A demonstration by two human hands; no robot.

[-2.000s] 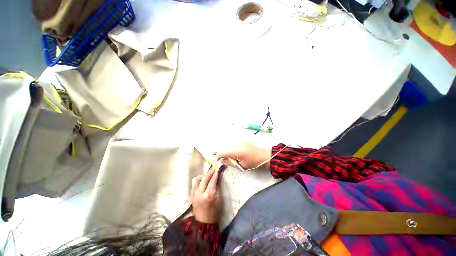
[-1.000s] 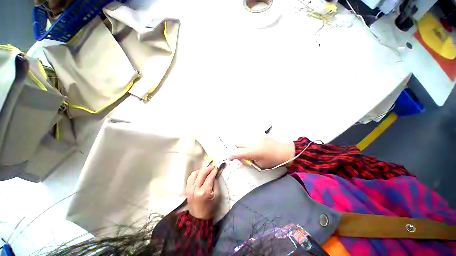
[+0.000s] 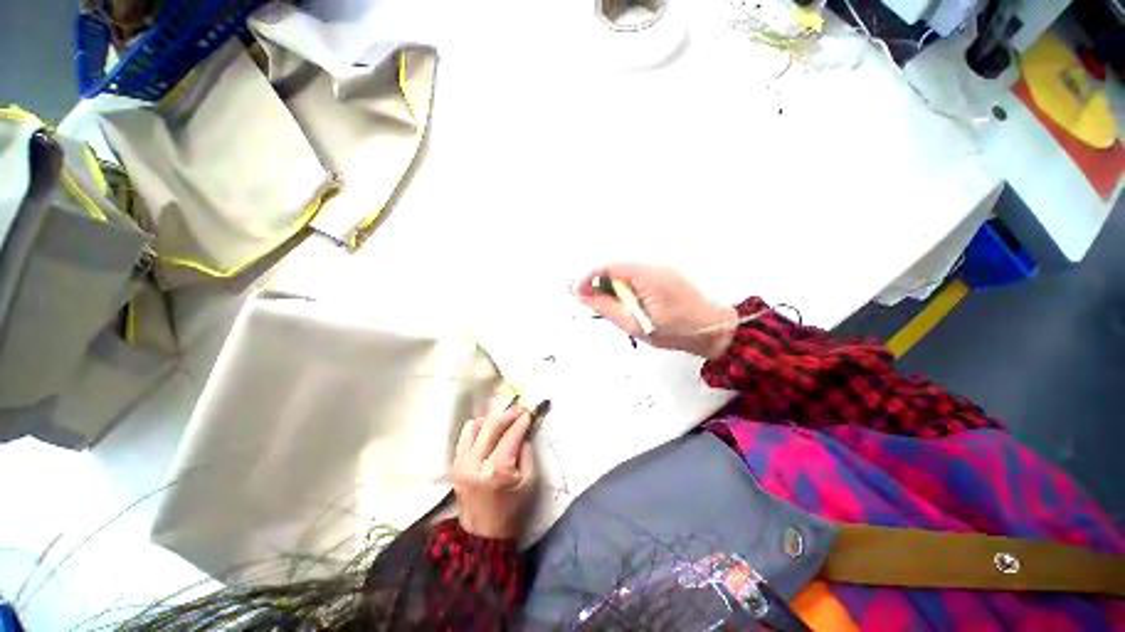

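A large beige fabric piece (image 3: 327,432) lies flat at the table's near side, with a narrow yellow strip (image 3: 496,368) at its right corner. My left hand (image 3: 494,469) presses and pinches that corner. A small dark piece (image 3: 540,410) shows at its fingertips. My right hand (image 3: 654,306) is above the table, up and to the right of the corner, apart from the fabric. It holds a pen-sized tool (image 3: 632,304) with a pale yellow and white shaft. A thin pale cord trails over the wrist. The tool's tip is too small to make out.
Beige bags with yellow edges (image 3: 222,185) are heaped at the left. A blue basket (image 3: 167,52) is at the top left. A tape roll (image 3: 632,12) and tangled threads (image 3: 790,27) lie at the far side. A blue bin (image 3: 997,256) stands beyond the table's right edge. Hair crosses the lower left.
My right hand has moved away from the fabric corner, up and to the right, with the tool in it. My left hand has stayed at the corner. The green tool seen earlier no longer shows clearly.
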